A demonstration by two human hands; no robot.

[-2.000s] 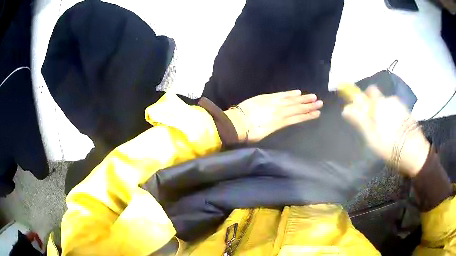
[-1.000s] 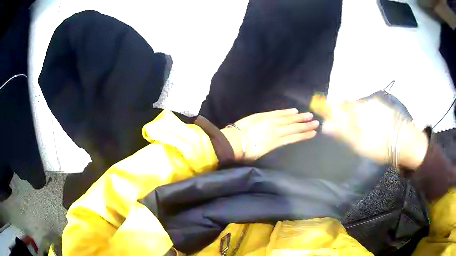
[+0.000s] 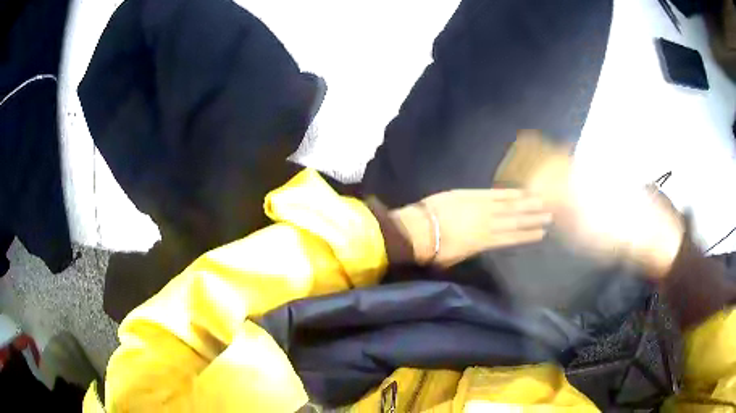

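Observation:
A dark jacket lies over the white table and down to my lap. Its rounded dark lobe, possibly the hood, lies at the left. Smooth grey-blue cloth is bunched against me. My left hand lies flat on the jacket, fingers pointing right. My right hand is strongly blurred just right of the left fingertips. It holds a yellow-orange tool, also blurred, over the jacket; its tip cannot be made out.
A black phone lies on the white table at the far right. A thin cord loop stands at the jacket's right edge. Dark garments with a thin pale line hang at the left. Speckled grey floor shows at lower left.
The view has shifted, so the table and jacket sit further right. The left hand stays flat on the jacket. The right hand keeps moving with the yellow tool close to the left fingertips.

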